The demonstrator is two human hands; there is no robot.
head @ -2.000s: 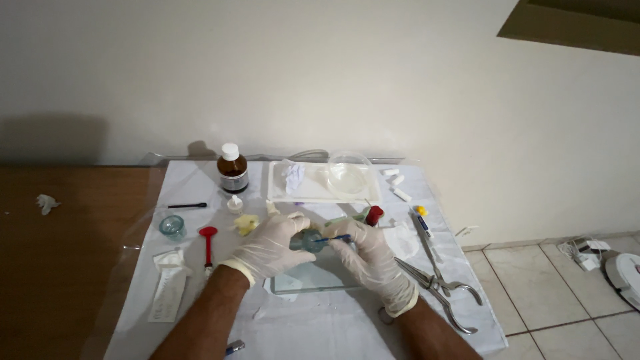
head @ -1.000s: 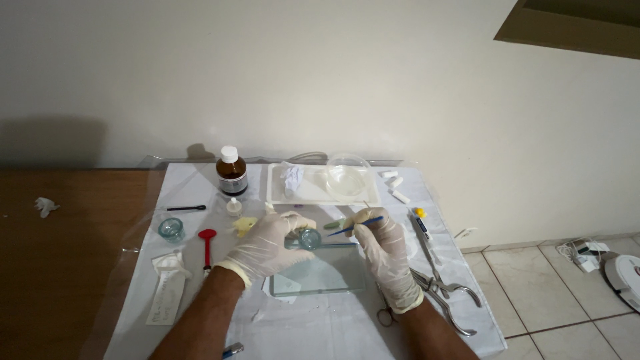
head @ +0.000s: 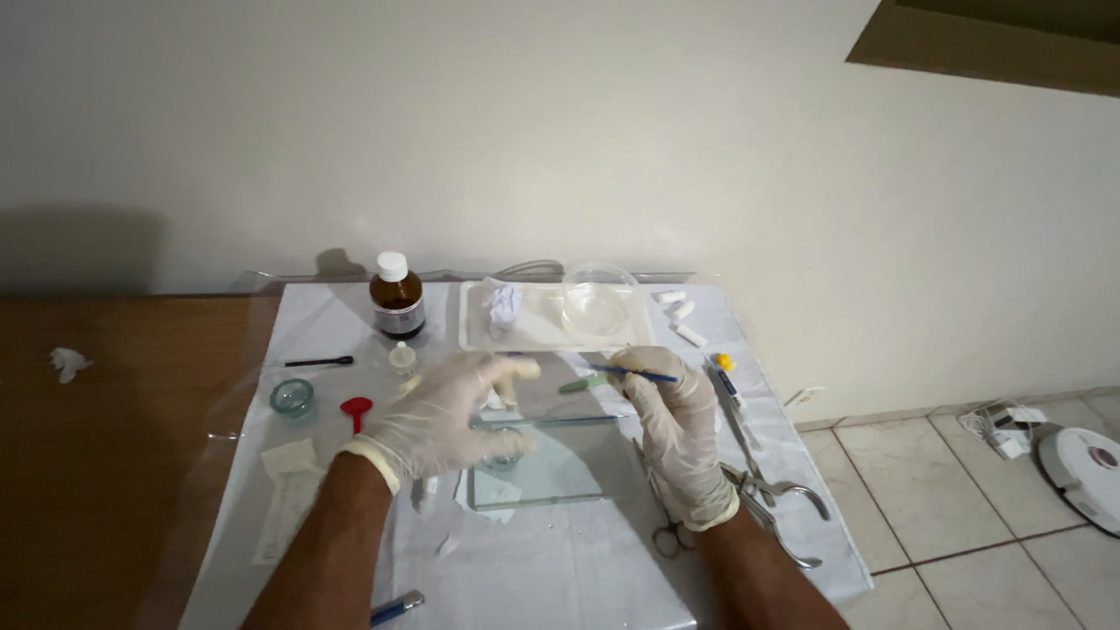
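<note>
My left hand [head: 455,416], in a pale latex glove, has its fingers spread above the left part of a glass slab [head: 551,477]. A small glass dish [head: 503,448] rests on the slab, partly behind those fingers. My gloved right hand [head: 669,420] pinches a thin blue applicator stick [head: 647,374] beyond the slab's right side. Near its fingertips lies a green-handled tool [head: 582,384]. Metal scissors [head: 667,538] lie partly under the right wrist, with metal forceps [head: 770,499] to the right.
A brown bottle [head: 397,302] with a white cap stands at the back left. A white tray [head: 468,319] holds crumpled paper [head: 504,308] and a clear plastic cup [head: 600,302]. Cotton rolls [head: 689,334] lie to its right. On the left are another glass dish [head: 292,398] and a red scoop [head: 356,408].
The small glass dish, between my left fingers before, now sits on the slab. My left hand has let go of it and spread its fingers. My right hand still holds the blue stick.
</note>
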